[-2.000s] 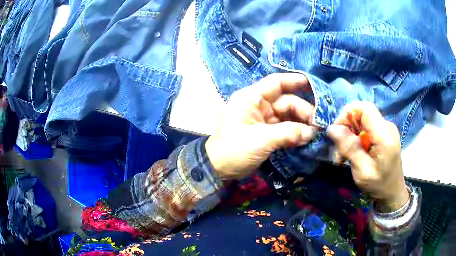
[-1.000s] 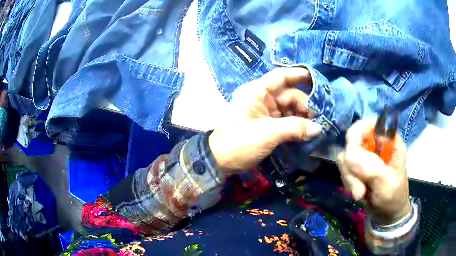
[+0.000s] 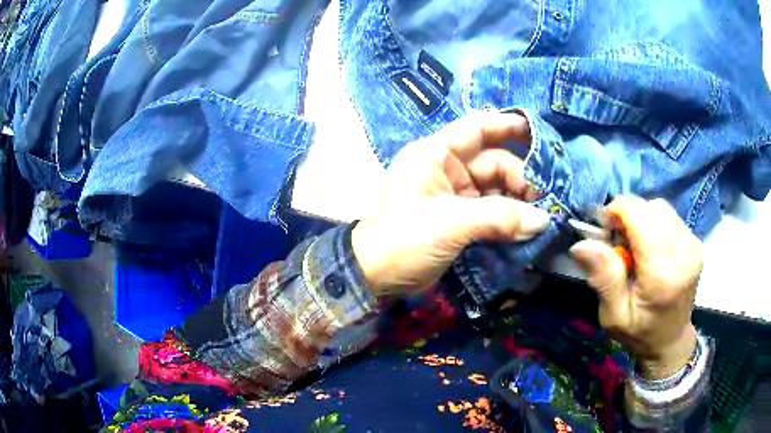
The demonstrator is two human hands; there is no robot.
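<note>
A blue denim shirt (image 3: 634, 93) lies in front of me, its dark neck labels (image 3: 420, 87) showing near the collar. My left hand (image 3: 448, 203) pinches the cuff (image 3: 549, 165) between thumb and fingers at the table's near edge. My right hand (image 3: 647, 275) holds orange-handled snips (image 3: 624, 245), mostly hidden in the fist. The short metal blades point left at the cuff edge, close to my left thumb. Whether the blades touch the cloth I cannot tell.
More denim garments (image 3: 194, 127) lie overlapped at the left, one hanging over the edge of the white tabletop (image 3: 325, 169). Blue bins (image 3: 156, 292) stand below at the left, one with denim pieces. A dark green mesh crate (image 3: 734, 372) is at the lower right.
My right hand moved right and away from the cuff with the snips, then turned back so the blades point at it. My left hand keeps its hold on the cuff.
</note>
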